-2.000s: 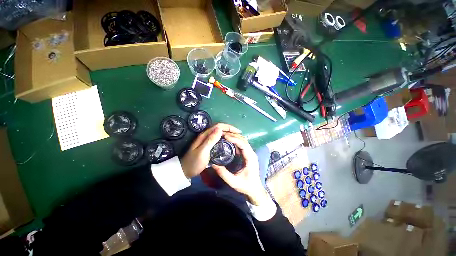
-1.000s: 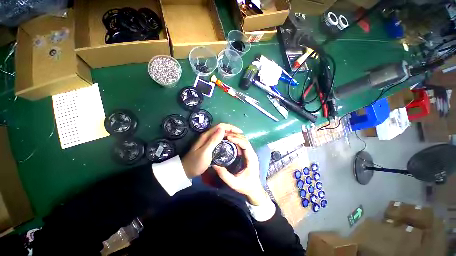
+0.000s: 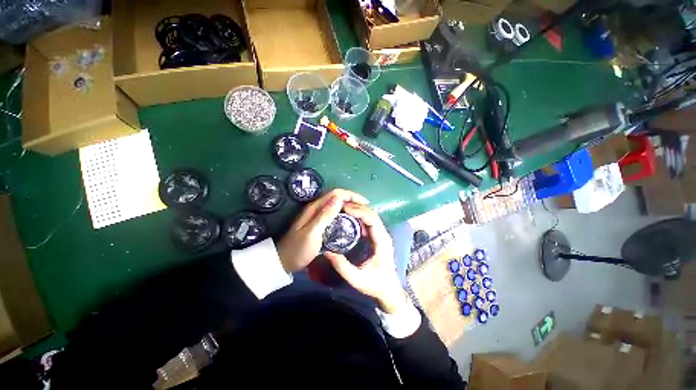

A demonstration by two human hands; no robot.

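A round black unit [image 3: 342, 233] with silver detail inside is held between both hands near the bench's front edge. My left hand [image 3: 307, 232] grips its left side. My right hand [image 3: 374, 259] wraps its right side, with the thumb at the lower rim. The underside of the unit is hidden by the fingers and palms. Several similar black units lie flat on the green bench to the left, among them one [image 3: 305, 184] just above my left hand and another [image 3: 185, 188] farther left.
Behind are open cartons, one with black rings [image 3: 200, 39], a tub of metal grains [image 3: 249, 108] and clear cups [image 3: 308, 94]. Right of them lie a red-orange-handled screwdriver [image 3: 370, 150], cables and a grey cylindrical tool [image 3: 568, 131]. A dotted label sheet [image 3: 120, 177] lies left; blue-rimmed discs [image 3: 474, 283] stand lower right.
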